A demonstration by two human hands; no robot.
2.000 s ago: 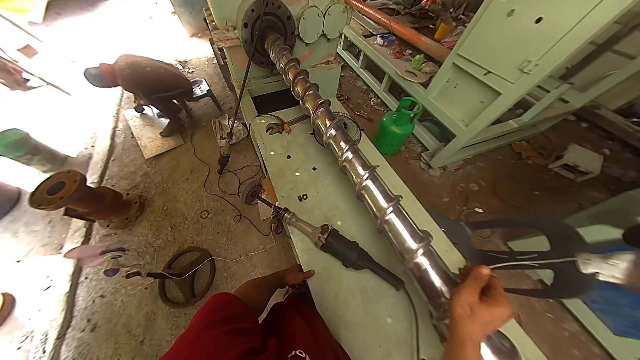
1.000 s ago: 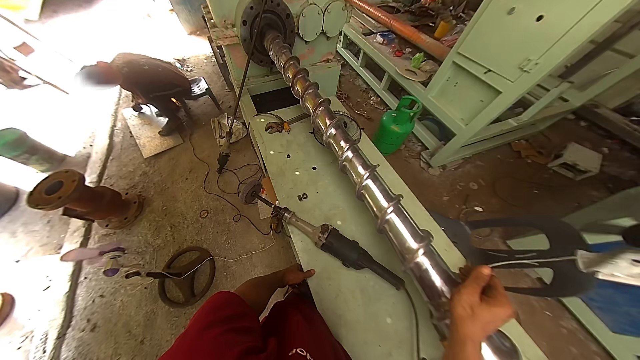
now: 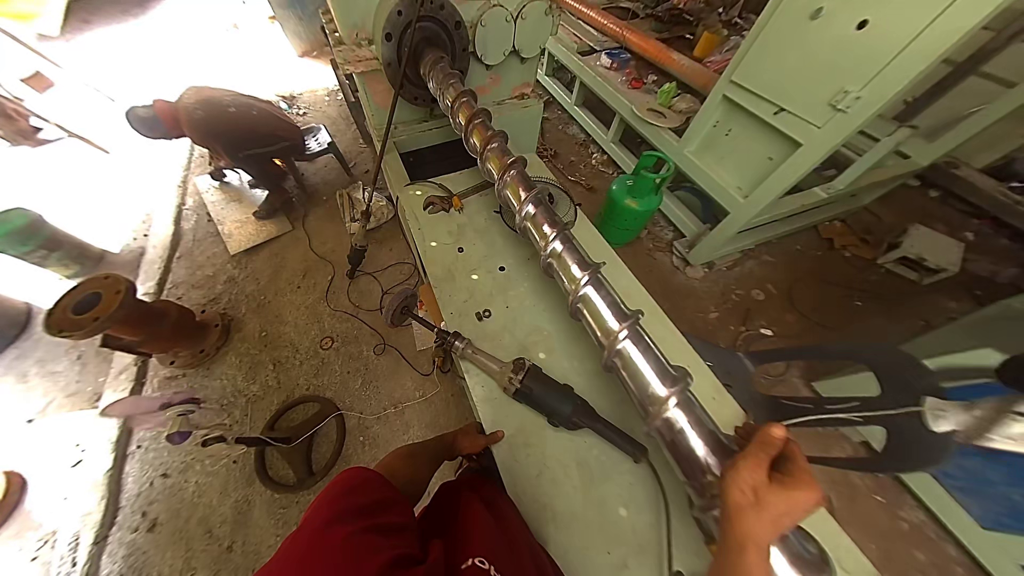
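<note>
A long polished metal extruder screw (image 3: 602,308) runs diagonally above the pale green machine bed (image 3: 512,384), its far end in a round bolted flange (image 3: 408,60). At lower right my right hand (image 3: 768,484) rests on the screw near its close end; its fingertips are partly hidden. My left hand (image 3: 474,442) grips the near left edge of the bed, thumb on top. Between the two lies a black and silver straight grinder (image 3: 552,396), its round abrasive wheel (image 3: 399,307) jutting past the bed's edge. Two small nuts (image 3: 483,314) sit beside it.
A co-worker (image 3: 240,136) bends over a board on the concrete floor. Near the left stand a rusty flanged pipe (image 3: 152,320) and a steering-wheel-like handwheel (image 3: 299,444). A second power tool (image 3: 358,254) and cables lie left of the bed; a green gas cylinder (image 3: 636,200) and dark plastic chair (image 3: 856,400) are right.
</note>
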